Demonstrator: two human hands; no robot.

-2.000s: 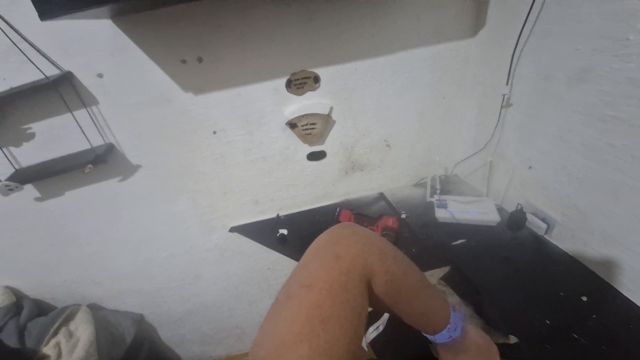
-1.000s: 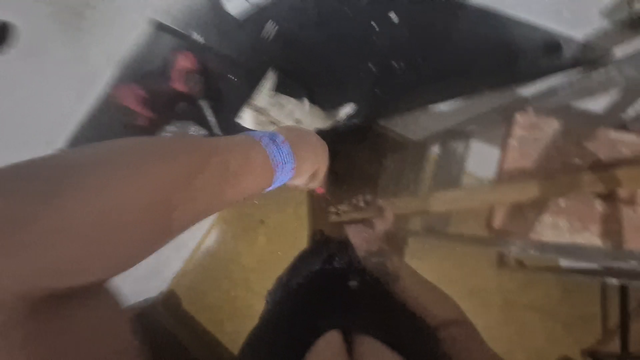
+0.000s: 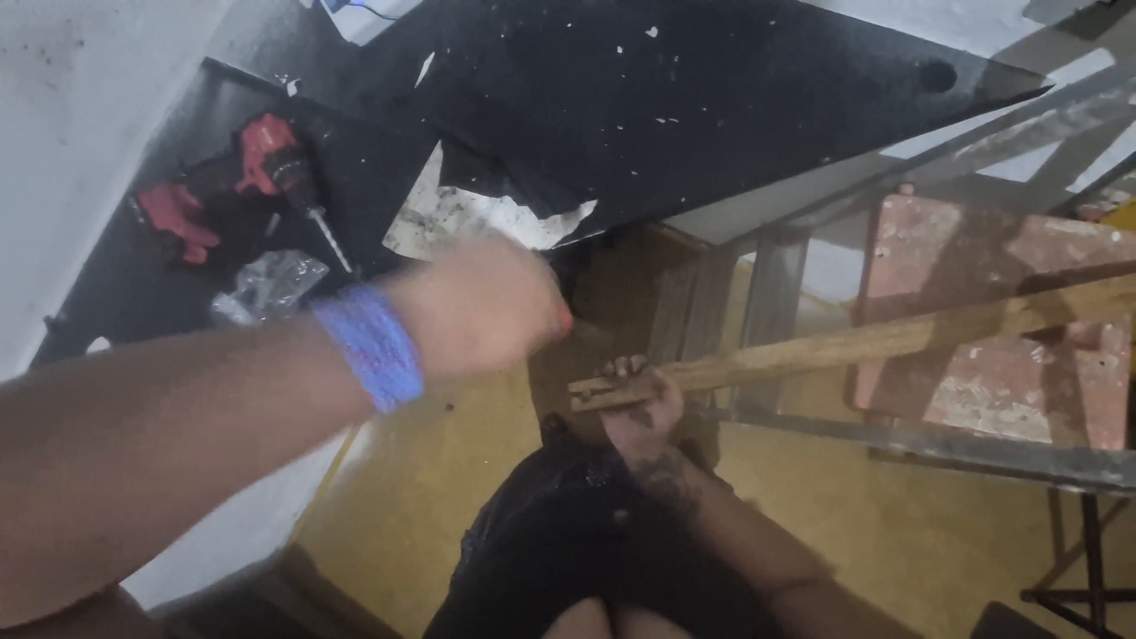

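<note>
My left hand, with a blue wristband, reaches in from the left over the near edge of the black tabletop. It is blurred, its fingers look curled, and a small red spot shows at the fingertips; whether it holds anything cannot be told. Lower and to the right, my right hand grips a long wooden strip close to its split or notched end. The strip runs off the right edge. A red and black power drill with a long bit lies on the tabletop, near a torn pale sheet.
A clear plastic bag lies below the drill. A red item is left of it. At right, a worn red board lies beneath the strip, by metal rails like a ladder's. A folding metal stand is lower right.
The view has swung down from the wall to the floor and my body. The wooden strip and my right hand, not visible two seconds ago, are in view.
</note>
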